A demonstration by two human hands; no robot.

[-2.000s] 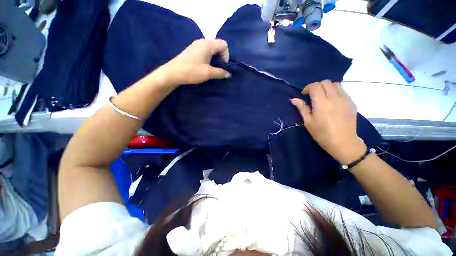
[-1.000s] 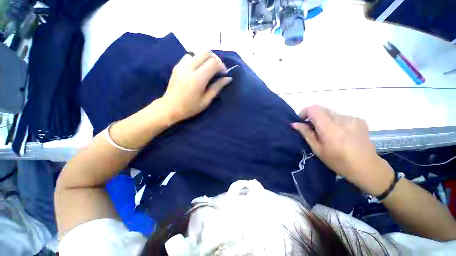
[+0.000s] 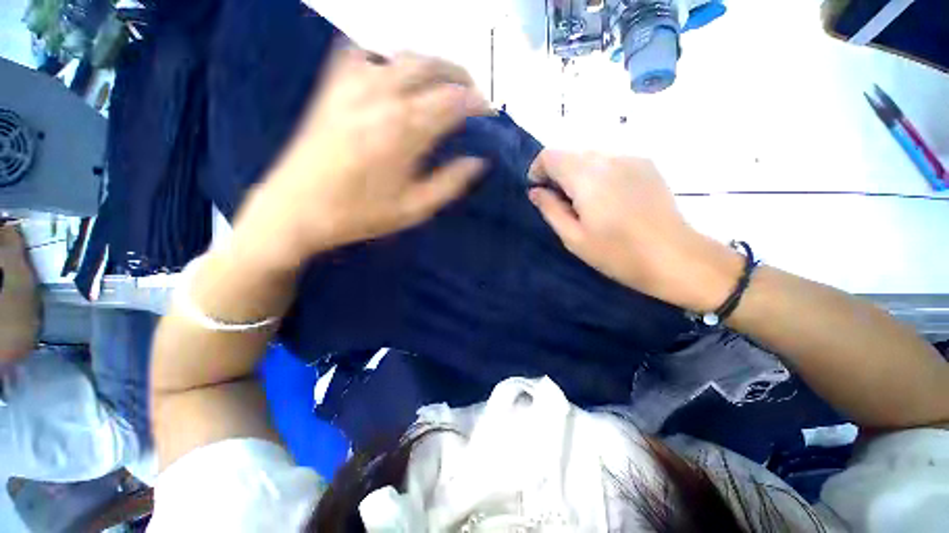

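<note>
A navy garment panel (image 3: pixel 447 281) lies on the white table and hangs over its front edge onto my lap. My left hand (image 3: pixel 380 146) is blurred and lies over the panel's upper left part, with thumb and fingers apart; whether it pinches cloth I cannot tell. My right hand (image 3: pixel 614 213) pinches the panel's upper right edge between thumb and fingers. The sewing machine's lower parts (image 3: pixel 580 26) show at the top, with a grey cylinder (image 3: pixel 651 52) just right of them, beyond both hands.
A stack of navy pieces (image 3: pixel 156 156) lies at the left, beside a grey machine housing (image 3: pixel 47 135). Thread snips (image 3: pixel 907 137) lie at the right. A dark item with a pale stripe (image 3: pixel 900 31) is at the top right. A blue bin (image 3: pixel 302 406) is below the table. Another person's arm (image 3: pixel 16 297) shows at the far left.
The panels have come away from under the presser foot towards me. My right hand has moved up and left with the panel's edge. My left hand has moved up and left slightly.
</note>
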